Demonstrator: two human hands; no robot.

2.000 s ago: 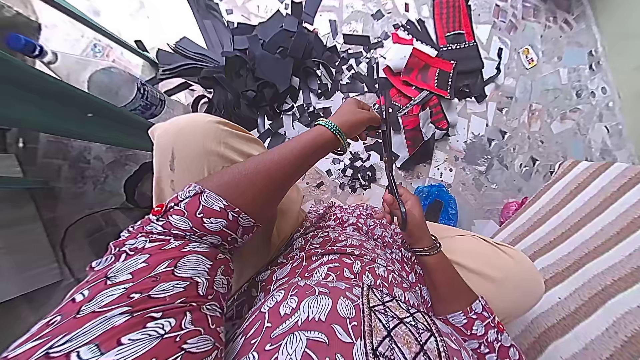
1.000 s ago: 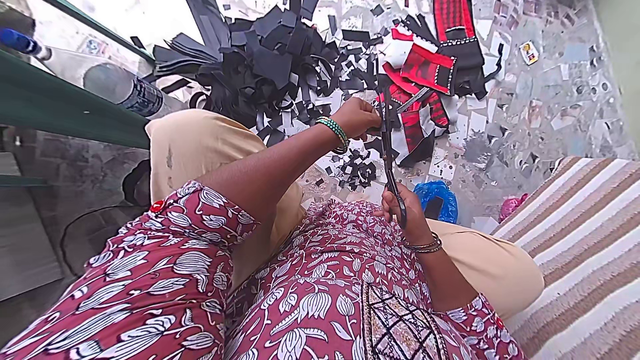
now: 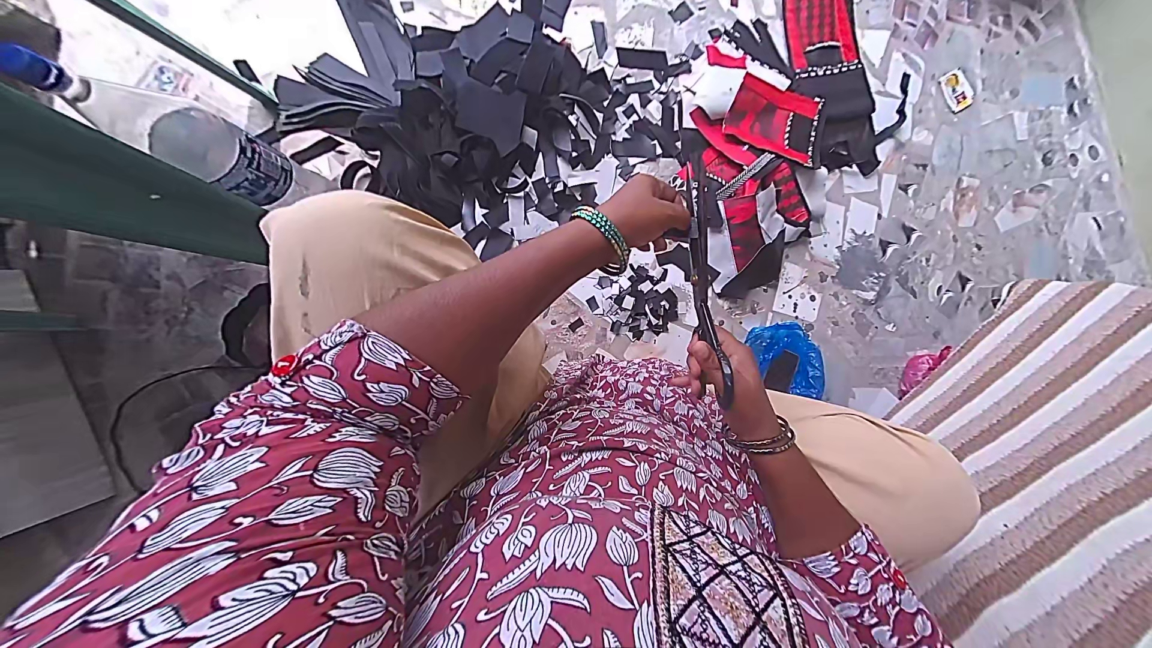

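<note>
My right hand (image 3: 727, 369) grips the handles of a pair of dark scissors (image 3: 698, 261), whose blades point away from me. Beside the blades, my left hand (image 3: 644, 212) has its fingers pinched together at a small dark piece, too small to tell exactly. Beyond the hands lie red, black and white fabric pieces (image 3: 765, 117) with beaded trim. A large heap of black fabric strips and offcuts (image 3: 486, 99) spreads at the upper middle. Below my left hand is a small pile of tiny black and white snippets (image 3: 643, 301).
A clear plastic bottle with a blue cap (image 3: 193, 144) lies at the upper left by a green bar (image 3: 117, 171). A blue plastic bag (image 3: 787, 355) sits beside my right hand. A striped brown and white cloth (image 3: 1044, 405) covers the right side. Scraps are scattered over the mosaic floor (image 3: 1017, 198).
</note>
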